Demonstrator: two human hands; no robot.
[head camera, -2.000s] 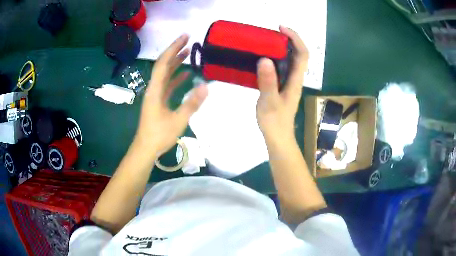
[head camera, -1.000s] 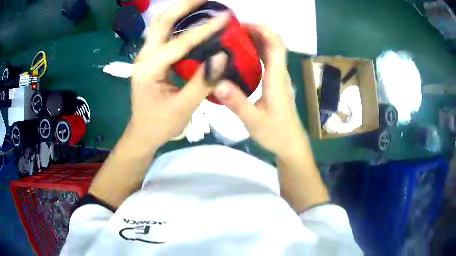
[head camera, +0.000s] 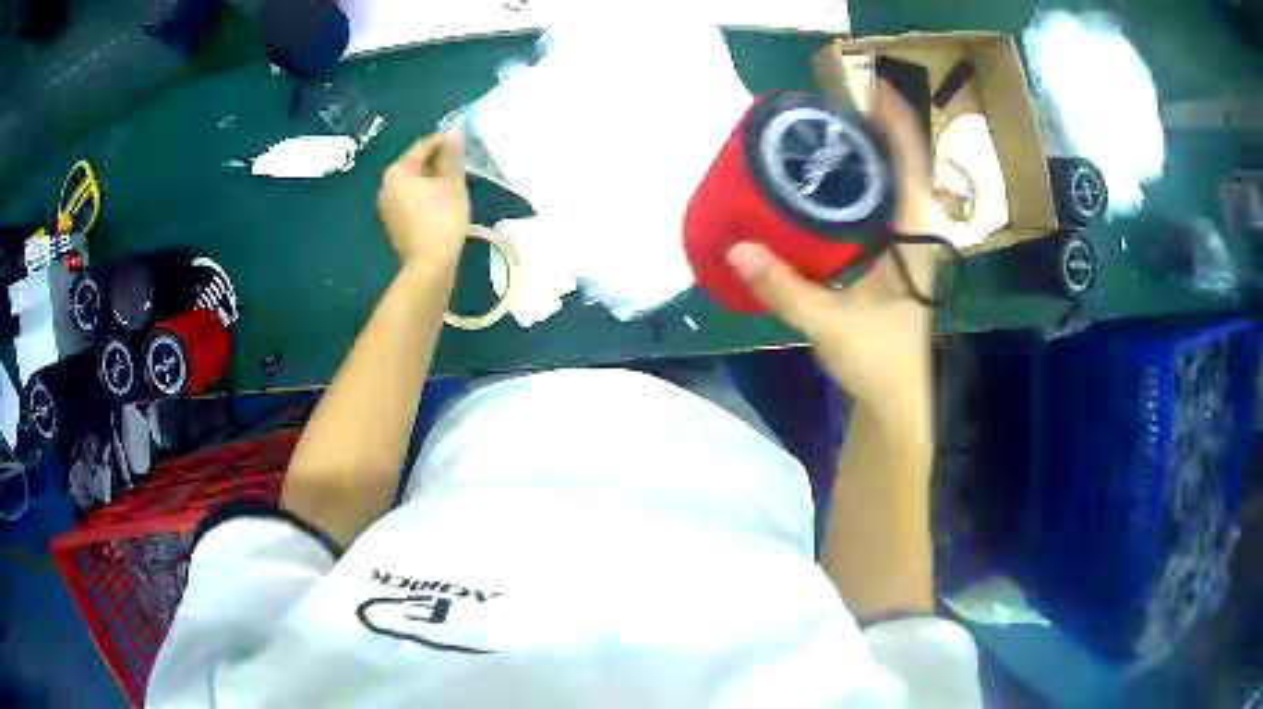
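Observation:
A red speaker (head camera: 741, 222) with a black end cap and pale ring is in my right hand (head camera: 870, 316), right of centre. Its end cap faces up towards me, and a black strap loop hangs at its right side. The fingers behind the speaker are partly hidden and blurred. My left hand (head camera: 427, 198) is at the left edge of the white sheet stack (head camera: 623, 153). Its fingertips are closed on the edge of a clear plastic bag (head camera: 488, 144). A cream tape ring (head camera: 485, 281) lies just below, beside a crumpled white cloth (head camera: 533, 272).
An open cardboard box (head camera: 1028, 146) stands at right, with two dark speakers (head camera: 1076, 263) beside it and white film (head camera: 1101, 104) beyond. At left are a white-handled tool (head camera: 302, 155), yellow scissors (head camera: 81, 194) and several speakers (head camera: 187, 349). Red (head camera: 180, 513) and blue (head camera: 1108, 443) crates flank me.
The speaker was between both hands; my right hand has carried it right and turned its end cap up. My left hand has let go of it and moved down-left to the clear bag.

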